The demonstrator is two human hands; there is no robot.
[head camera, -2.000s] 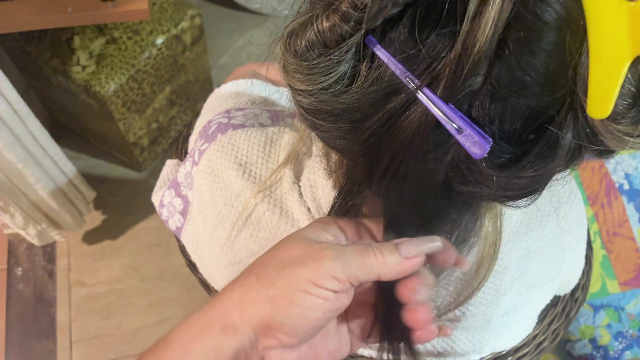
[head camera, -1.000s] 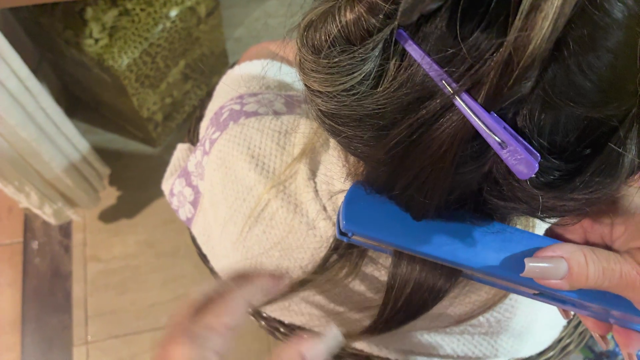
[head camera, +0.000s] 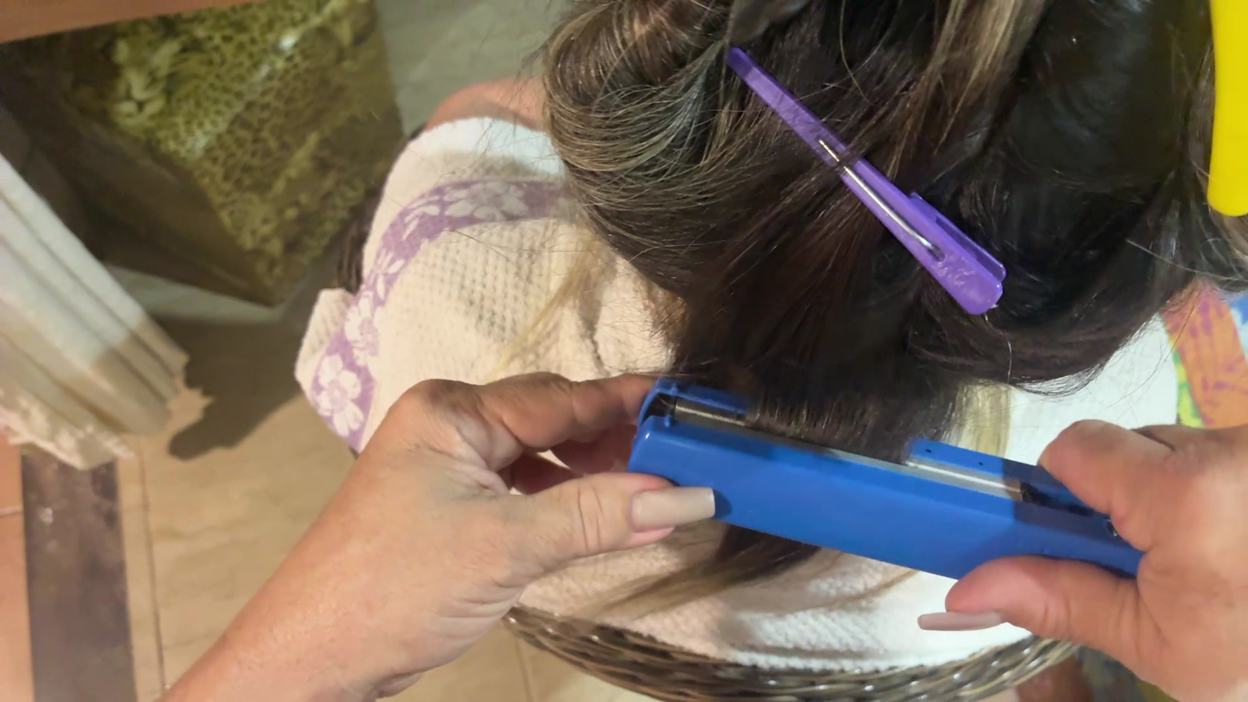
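Note:
A blue hair straightener (head camera: 829, 497) lies across the lower hair, with a lock of dark hair (head camera: 809, 331) passing between its plates. My right hand (head camera: 1102, 556) grips its body at the right. At the other end, my left hand (head camera: 526, 497) pinches the tip between thumb and fingers. Above it, a purple hair clip (head camera: 877, 185) sits slantwise in the pinned-up hair of a seated person. The hair's ends come out below the straightener, over a white towel (head camera: 468, 273) with a purple floral band, draped on the person's shoulders.
The rim of a woven wicker chair (head camera: 780, 673) curves below the towel. Part of a yellow clip (head camera: 1228, 107) shows at the right edge. At the left are a pale fringed cloth (head camera: 78, 322), a leopard-patterned box or bag (head camera: 263, 127) and a tiled floor (head camera: 214, 546).
The straightener, absent from the oldest frame, now has hair between its plates. My left hand, blurred below the hair a second ago, has moved up and taken hold of its tip.

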